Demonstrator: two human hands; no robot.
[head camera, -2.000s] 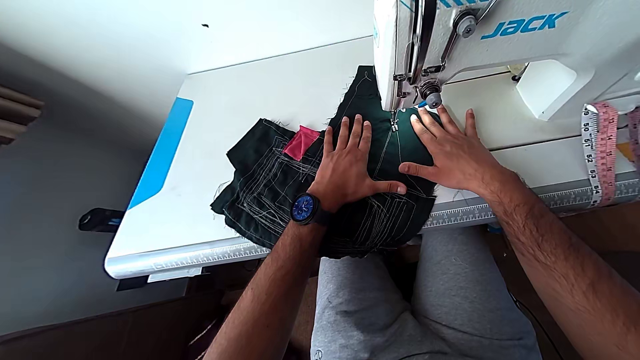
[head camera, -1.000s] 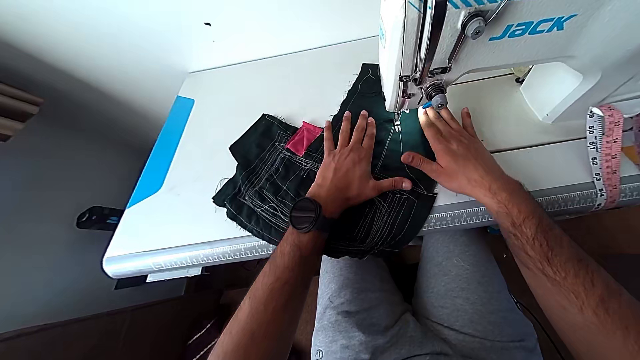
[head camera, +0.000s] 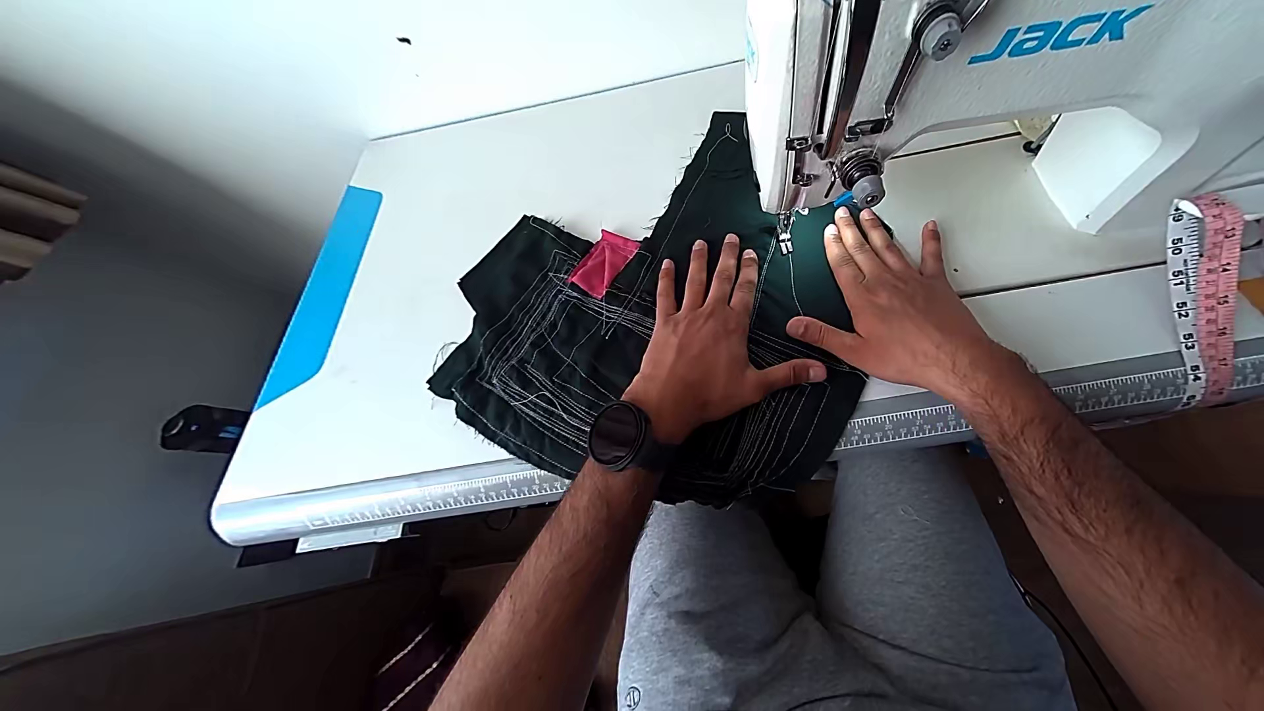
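Dark green fabric with many rows of pale stitching and frayed edges lies across the sewing table, its lower edge hanging over the front. A pink fabric patch shows on its upper left part. My left hand rests flat on the fabric, fingers spread, left of the presser foot. My right hand lies flat to the right of the foot, fingertips near the blue part beside it, thumb pointing left. The presser foot is over the fabric, and a stitched line runs from it toward me. Neither hand grasps anything.
The white Jack sewing machine stands over the right side of the table. A pink and white tape measure hangs at the right edge. A ruler strip runs along the front edge. A dark device sticks out at the left.
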